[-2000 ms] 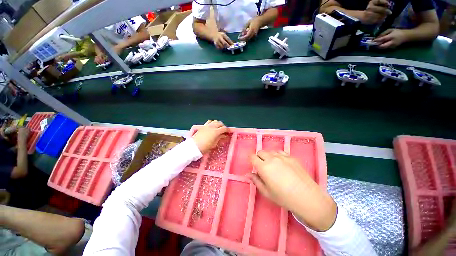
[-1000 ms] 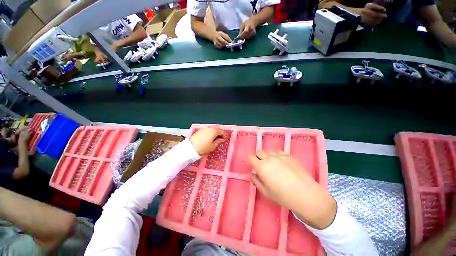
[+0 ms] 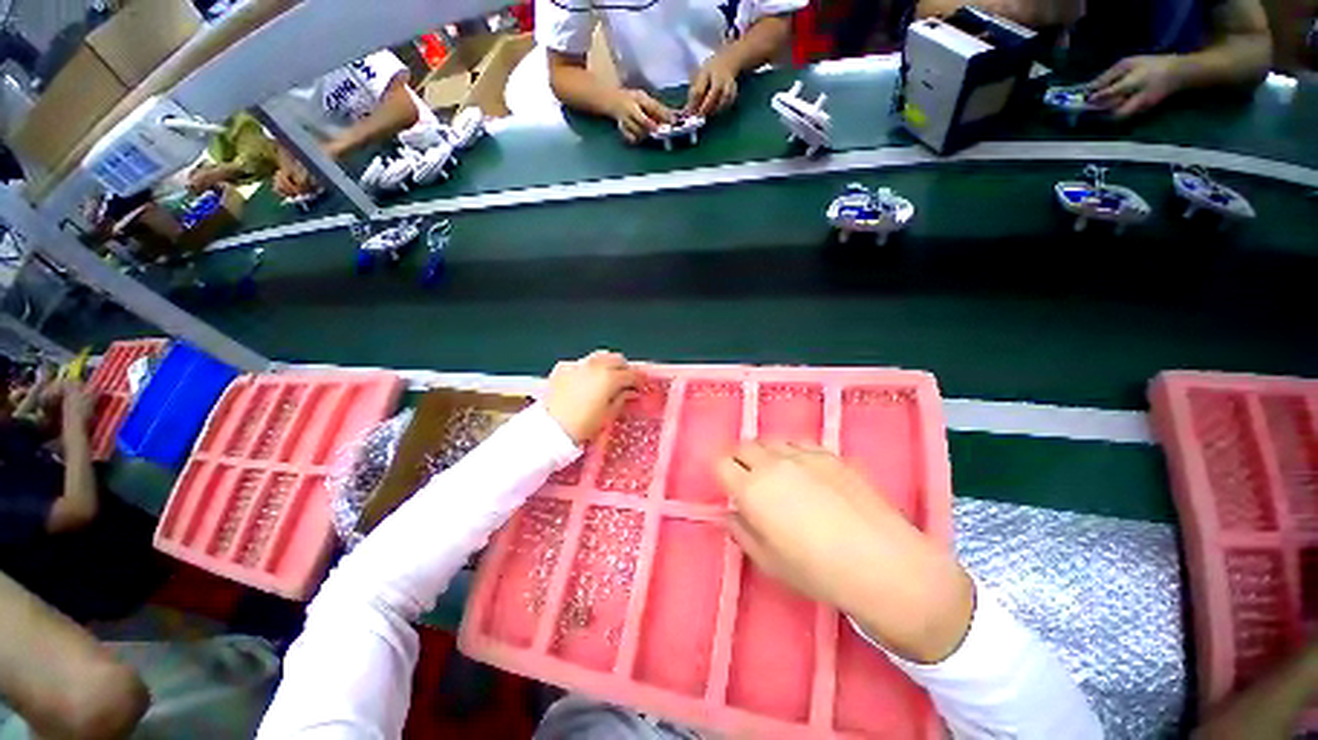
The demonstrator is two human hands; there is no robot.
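The pink foam tray (image 3: 651, 509) lies in front of me, with rectangular pockets in two rows. Small shiny metal parts (image 3: 600, 571) lie scattered in its left pockets, and some lie along the far ends of the upper right pockets. My left hand (image 3: 590, 396) is at the tray's upper left, fingers bent down over a pocket; its fingertips are too small to tell if they hold a part. My right hand (image 3: 817, 523) is over the middle of the tray, fingers curled near the dividers; whatever its fingertips hold is hidden.
A cardboard box of metal parts (image 3: 434, 441) and crinkled plastic (image 3: 356, 477) lie left of the tray. Bubble wrap (image 3: 1077, 593) lies right. Other pink trays flank these. White-and-blue housings (image 3: 870, 213) stand on the green belt (image 3: 622, 297). People work opposite, beside a black-and-white box (image 3: 947, 90).
The housings on the belt have moved right. My left hand has shifted slightly over the upper left pockets. My right hand has hardly moved. A person's hands opposite are back at a housing at the far right.
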